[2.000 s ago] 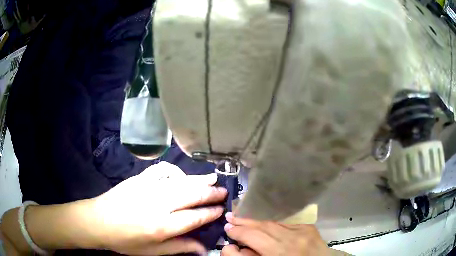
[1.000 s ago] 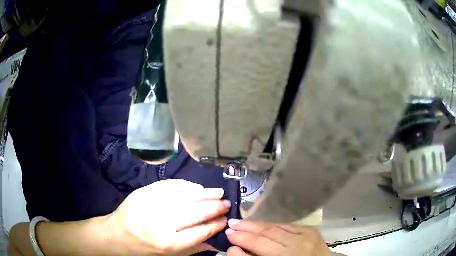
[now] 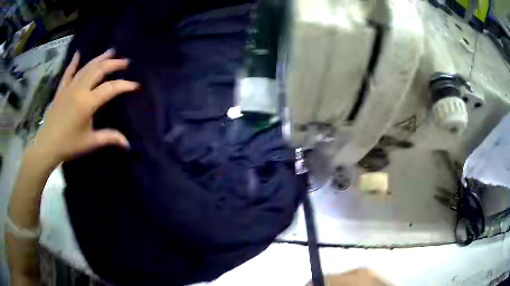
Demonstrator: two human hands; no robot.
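The dark navy garment [image 3: 184, 212] lies bunched left of the needle and hangs over the table's front edge. A narrow dark strip [image 3: 312, 234] runs from the presser foot [image 3: 300, 161] down towards me. My left hand [image 3: 78, 109] is at the garment's left side with fingers spread, over the cloth's edge. My right hand [image 3: 355, 277] is mostly cut off by the bottom edge, beside the strip's lower end; its fingers are hidden, so its grip cannot be told.
The off-white machine head [image 3: 330, 67] stands right of the garment. A dark green tube with a white band [image 3: 258, 95] hangs left of it. Black-handled snips [image 3: 470, 215] lie at the right, near a cream tension dial [image 3: 450, 113] and a pale yellow block [image 3: 374, 182].
My left hand has moved from the needle to the garment's far left side and spread its fingers. My right hand has moved down and right. The view has shifted, showing more garment and strip.
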